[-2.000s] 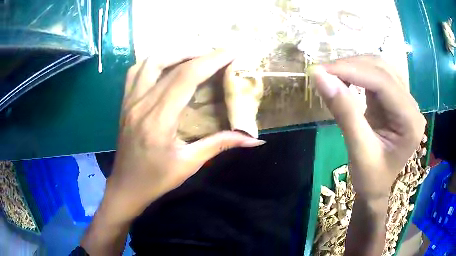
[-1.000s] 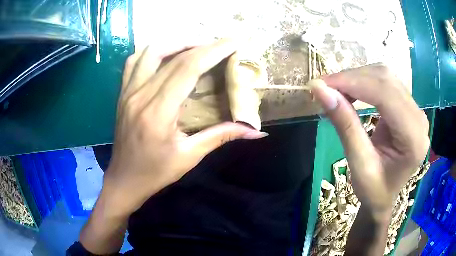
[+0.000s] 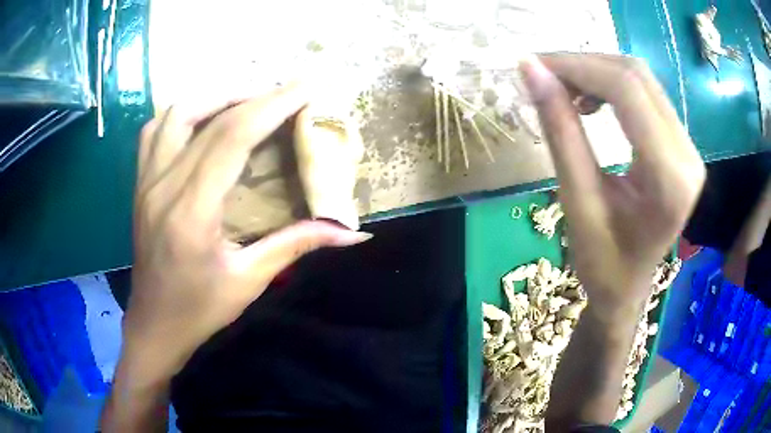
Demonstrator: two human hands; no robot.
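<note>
My left hand [image 3: 203, 203] holds a cream-tan hollow part [image 3: 330, 169] between its thumb and fingers, upright in view at the near edge of the pale stained board [image 3: 406, 190]. The part's opening faces the far side. My right hand [image 3: 613, 161] is raised over the board's right side with thumb and index fingertip together. Glare hides whether a stick is between them. Several thin tan sticks [image 3: 461, 127] lie fanned on the board between my hands, their far ends together at a pale blob.
A green tray [image 3: 475, 271] heaped with cream pieces [image 3: 528, 321] is below my right hand. Clear plastic [image 3: 42, 59] and white sticks [image 3: 101, 76] are at left. A small cream piece [image 3: 714, 38] lies on the green surface at right. Blue crates [image 3: 719, 330] and part of a person's arm [image 3: 752, 228] show at right.
The view has shifted, so board and left hand appear further left. My right hand has moved away from the hollow part, up and right. The fanned sticks and more of the tray now show.
</note>
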